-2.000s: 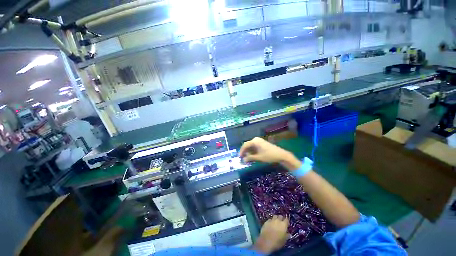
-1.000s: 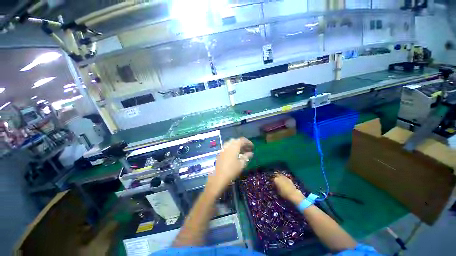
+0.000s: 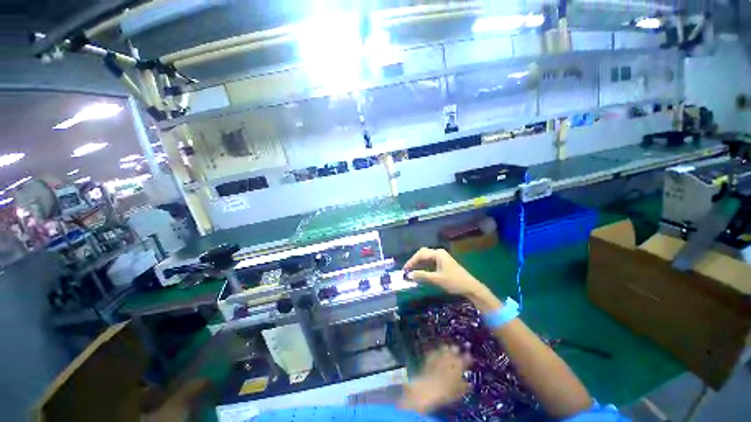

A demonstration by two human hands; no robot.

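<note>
My right hand (image 3: 440,274), with a light blue wrist strap, is at the right end of the silver feed rail (image 3: 354,290). Its thumb and finger pinch a small dark component (image 3: 408,274). Several dark components sit spaced along the rail. My left hand (image 3: 443,379) is blurred over the heap of purple-maroon leaded components (image 3: 494,375) in the black tray; whether it holds any cannot be told. The white machine (image 3: 317,396) stands left of the tray, with a red button on its black panel.
An open brown carton (image 3: 90,375) is low at the left. A larger brown carton (image 3: 659,297) stands at the right. A blue bin (image 3: 548,227) is at the back right. A blue cord hangs from the shelf edge. A dark tool lies right of the tray.
My right hand has moved from the tray up to the rail end. My left hand has moved from near the rail down to the tray. The view has shifted slightly.
</note>
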